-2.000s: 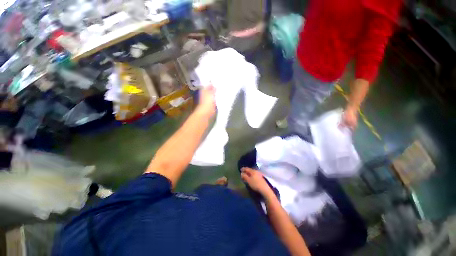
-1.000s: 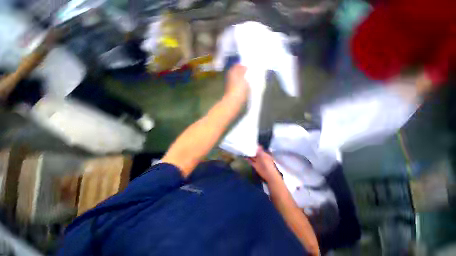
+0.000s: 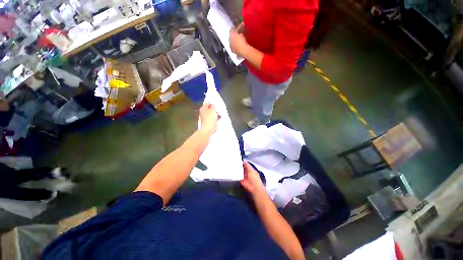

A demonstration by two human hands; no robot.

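My left hand (image 3: 209, 120) grips a limp white fabric panel (image 3: 223, 139) near its middle and holds it up in front of me. Its upper part hangs over towards the left. My right hand (image 3: 249, 179) holds the lower right corner of the same panel, at the near edge of the bin. The large dark bin (image 3: 332, 203) stands right of my knees. White cut pieces (image 3: 276, 147) lie heaped in it, with dark cloth (image 3: 307, 205) at the near end.
A person in red (image 3: 282, 40) stands beyond the bin, holding a white sheet (image 3: 223, 30). A carton (image 3: 122, 89) and a blue crate (image 3: 200, 87) stand ahead left. A wooden stool (image 3: 396, 144) stands right. A cream machine (image 3: 426, 218) is at the lower right.
The person in red has moved left and away with the white sheet. My right hand now holds the panel's corner; two seconds ago it was at the bin's rim. The view has turned.
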